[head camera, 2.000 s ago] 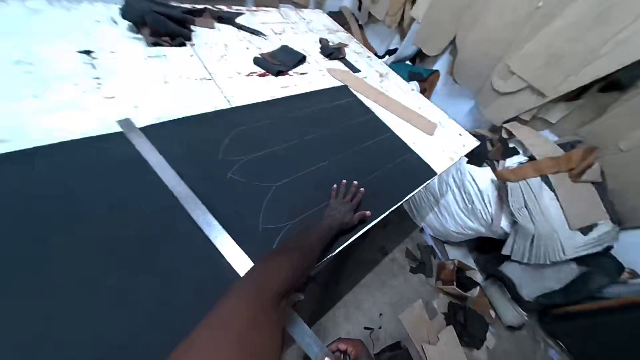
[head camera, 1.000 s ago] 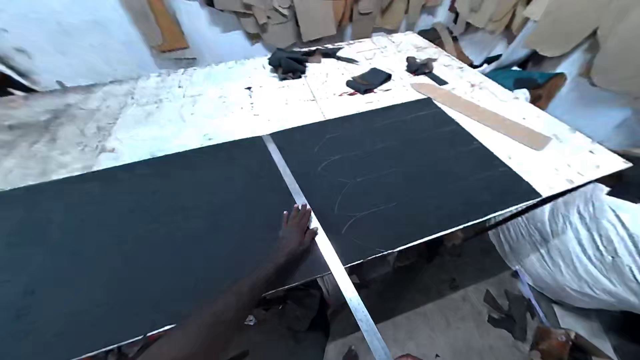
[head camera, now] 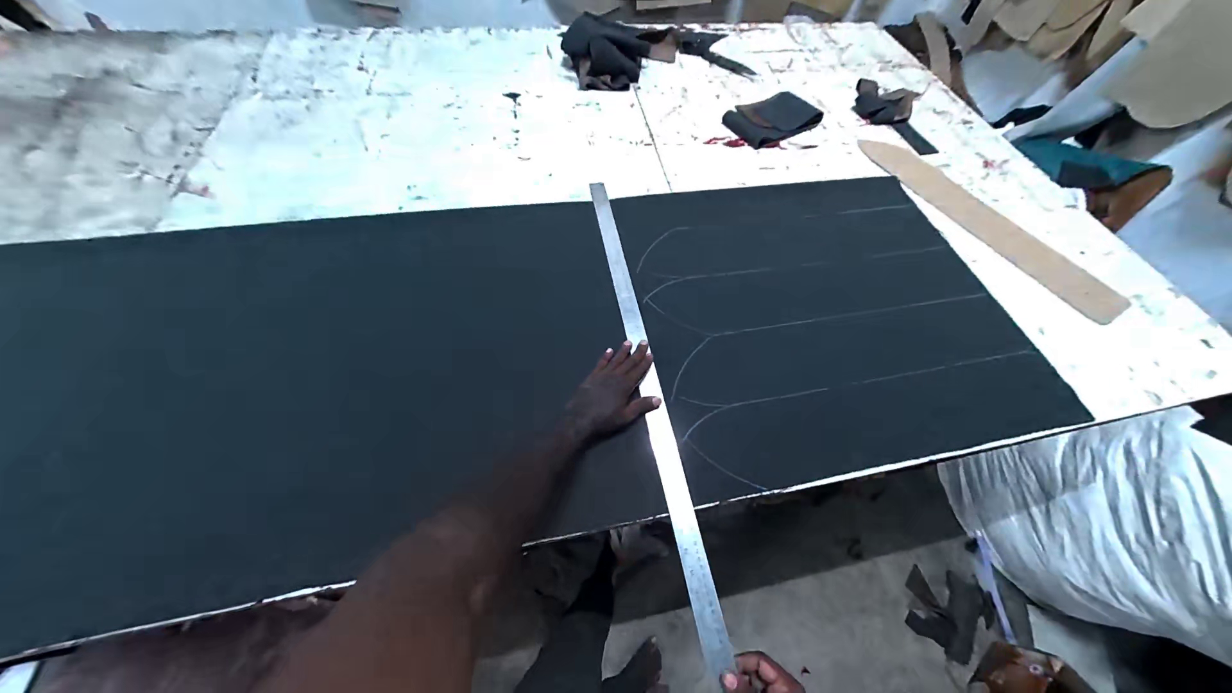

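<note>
A long metal ruler [head camera: 664, 438] lies across a black sheet of material [head camera: 289, 385], its near end jutting past the table's front edge. My left hand [head camera: 616, 390] presses flat on the sheet, its fingertips and thumb on the ruler about midway along. At the bottom of the view, my right hand [head camera: 760, 674] pinches the ruler's near end between thumb and fingers. Right of the ruler, thin pale lines on the sheet outline several long shapes with curved tips. A tan strip-shaped template [head camera: 1001, 236] rests beyond the sheet's right edge.
Dark scraps [head camera: 616, 48], a folded black piece [head camera: 773, 118] and a small scrap bundle [head camera: 890, 111] lie on the white, stained tabletop [head camera: 404, 125]. A white sack [head camera: 1088, 529] stands by the table's right front. More scraps [head camera: 948, 611] litter the floor. Tan pieces hang behind.
My left hand has moved from the marked part of the sheet onto the ruler. The ruler now lies closer to the curved ends of the pale lines. The view has swung.
</note>
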